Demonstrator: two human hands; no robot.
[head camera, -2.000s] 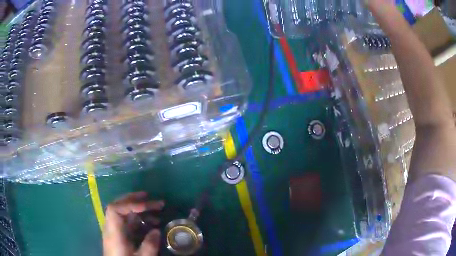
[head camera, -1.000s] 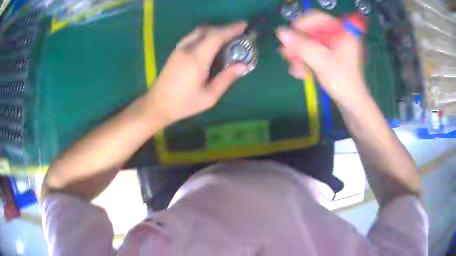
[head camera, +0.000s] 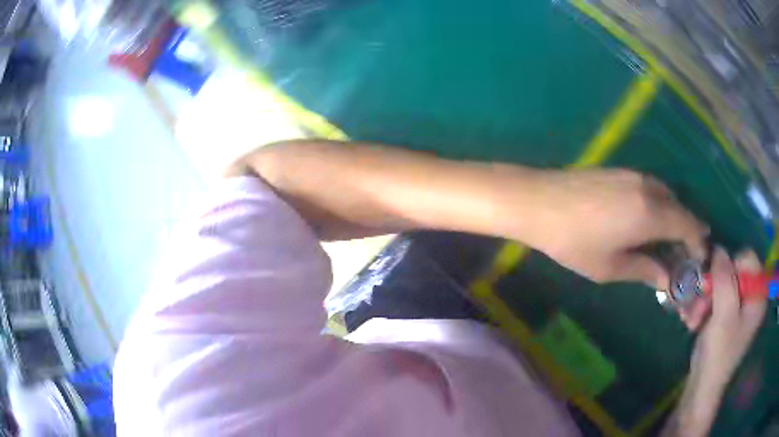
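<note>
My left hand (head camera: 611, 224) reaches across to the right side of the view. Its fingertips are closed around a round metal part (head camera: 685, 282), a silver ring with a grey centre. My right hand (head camera: 724, 299) is close beside it and holds the red-handled tool (head camera: 747, 286), which has a blue band at its right end. The tool's tip points at the round metal part; whether they touch is too blurred to tell.
The green mat (head camera: 453, 77) has yellow tape (head camera: 619, 119) across it and a green label (head camera: 576, 354) near its edge. Clear trays (head camera: 717, 51) are blurred at the upper right. A blue bin (head camera: 30, 222) and pale floor show at the left.
The view has swung to the left, so both hands now show at the right. The red tool, earlier apart from the round metal part, is now brought up against or near it.
</note>
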